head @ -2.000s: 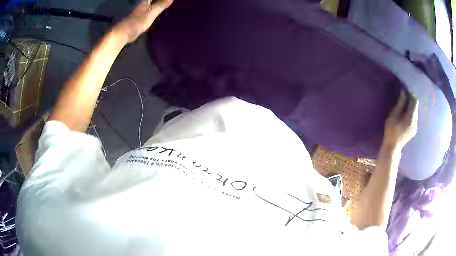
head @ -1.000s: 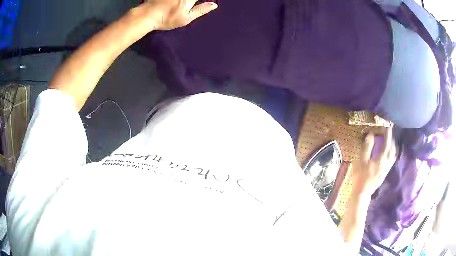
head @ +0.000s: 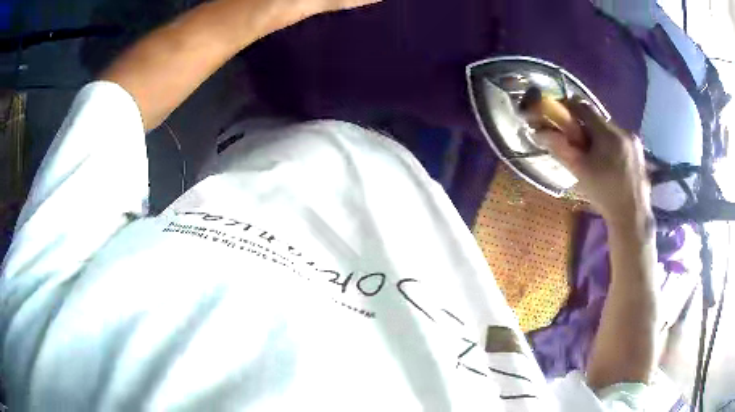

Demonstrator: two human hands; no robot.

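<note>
Dark purple cloth (head: 387,64) lies over the padded board, whose grey-blue end (head: 673,105) shows at the right. My right hand (head: 600,161) is closed on the brown handle of the silvery steam iron (head: 512,121). The iron is over the near right part of the cloth, its pointed tip to the upper left. I cannot tell whether it touches the cloth. My left hand (head: 350,2) is at the top edge over the cloth, mostly cut off, so its fingers do not show.
The orange perforated iron rest (head: 524,241) lies nearer me at the right, with nothing of the iron on it. A brighter purple crumpled heap (head: 580,314) is beyond it. Dark cords (head: 693,189) trail at the right. A box (head: 12,145) stands at the left edge.
My right hand has taken hold of the iron, which was on the perforated rest, and moved it up over the cloth. My left hand has moved up and right, partly out of view.
</note>
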